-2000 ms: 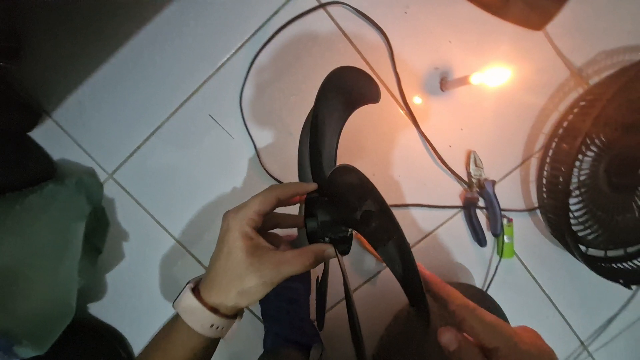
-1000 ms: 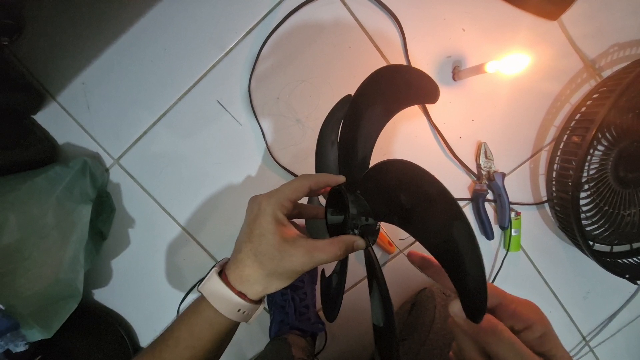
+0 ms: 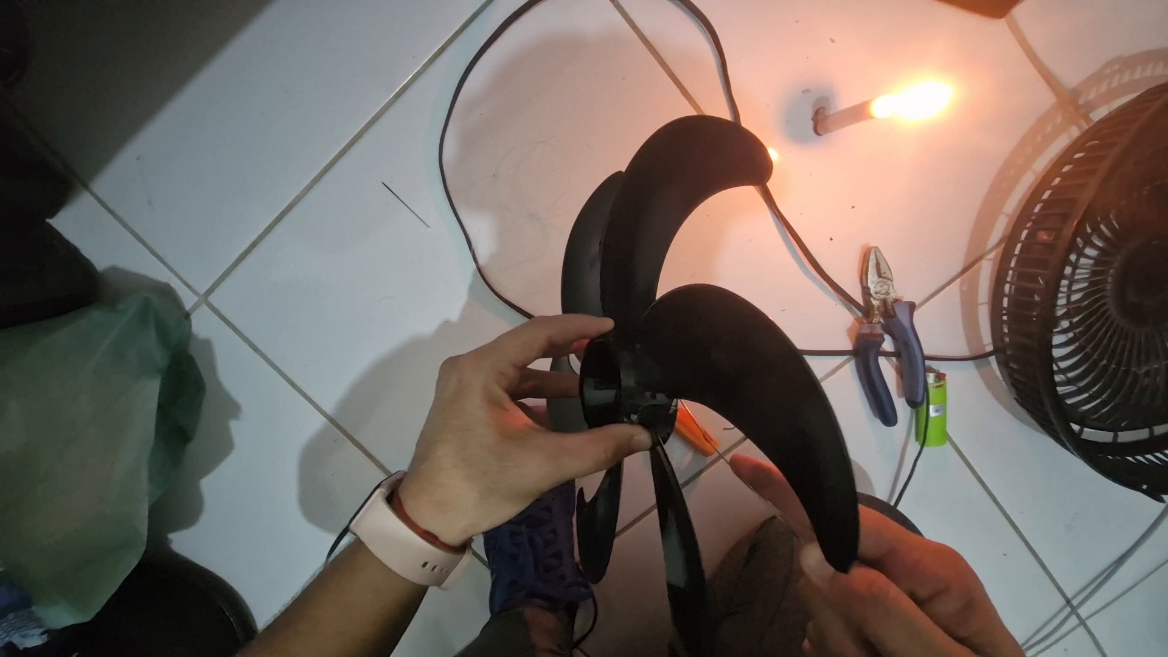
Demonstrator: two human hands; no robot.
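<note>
A black plastic fan blade assembly (image 3: 739, 347) with several curved blades is held up above the tiled floor, its hub side-on to me. My left hand (image 3: 511, 429), with a pale watch band at the wrist, grips the hub between thumb and fingers. At the lower right, my right hand (image 3: 885, 584) pinches the tip of the longest blade; part of its fingers is hidden behind that blade. An orange object (image 3: 697, 431) shows partly behind the hub. Combination pliers with blue handles (image 3: 880, 333) lie to the right, beside a green lighter (image 3: 932, 411).
A lit candle (image 3: 844, 117) burns at the upper right. The black fan grille (image 3: 1086, 301) lies at the right edge. A black cable (image 3: 444, 155) loops over the floor behind the blades. Green plastic (image 3: 82, 456) is at the left; a blue shoe (image 3: 534, 547) is below my left hand.
Two seconds ago the blade assembly was seen more edge-on; it has turned, showing more of its blades. Both hands remain on it.
</note>
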